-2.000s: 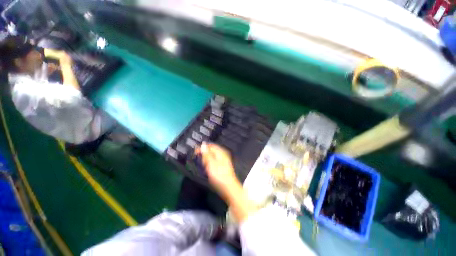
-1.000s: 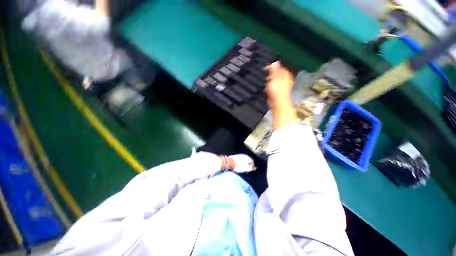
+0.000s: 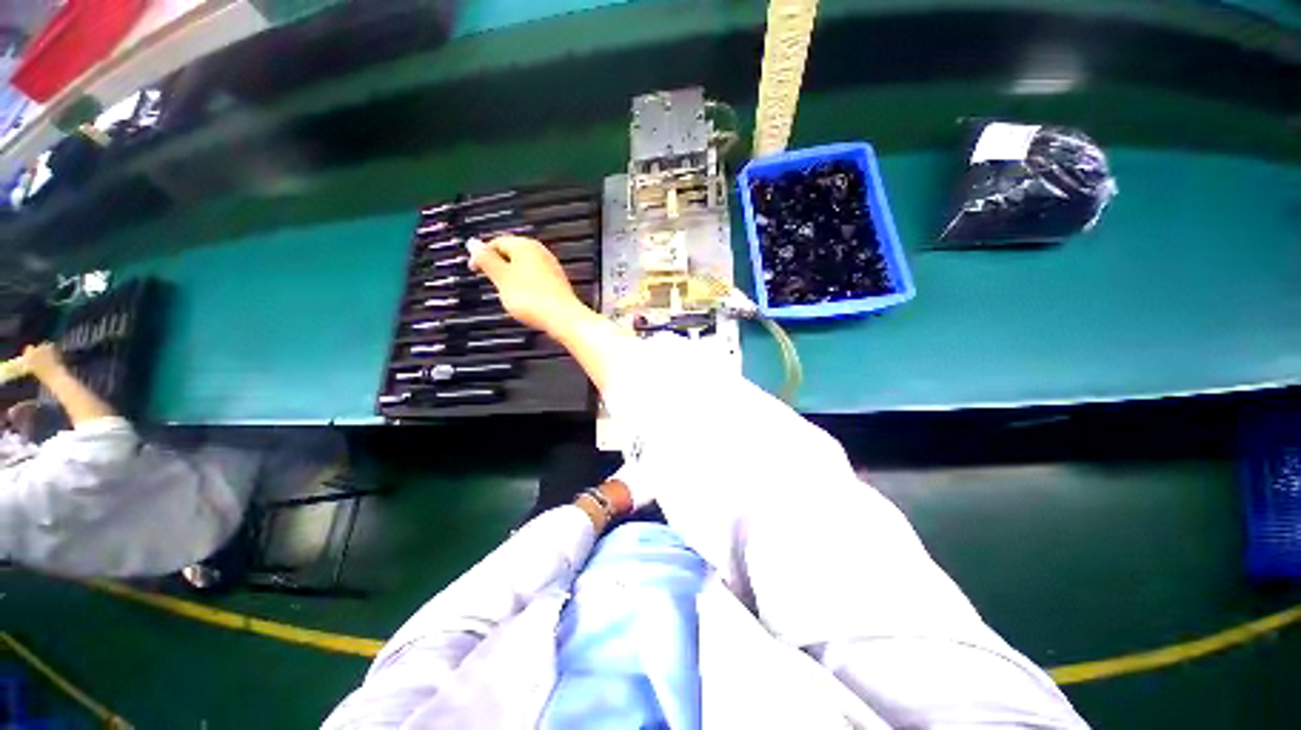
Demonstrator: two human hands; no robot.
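My right hand [image 3: 525,283] reaches over the black slotted tray [image 3: 549,388]. Its fingertips are close together over the upper rows, with something whitish at the tips; I cannot tell if it holds anything. Slender black units [image 3: 464,345] with shiny silver sections lie in rows in the tray. My left hand [image 3: 636,488] is low at the bench's front edge, mostly hidden by my right sleeve; its grip does not show. The silver-beige fixture [image 3: 619,257] stands right of the tray, its near end partly covered by my right sleeve.
A blue bin [image 3: 896,257] of small black parts stands right of the fixture, with a bag of black pieces [image 3: 1020,193] beyond. A yellowish ruler-like strip [image 3: 783,72] rises behind. A pale tube [image 3: 789,357] loops beside the fixture. Another worker [image 3: 121,492] sits at left with another tray.
The view has swung round and the bench now runs across it. My right hand has moved from the tray's fixture side to over its upper rows. My left hand is now mostly behind my right sleeve.
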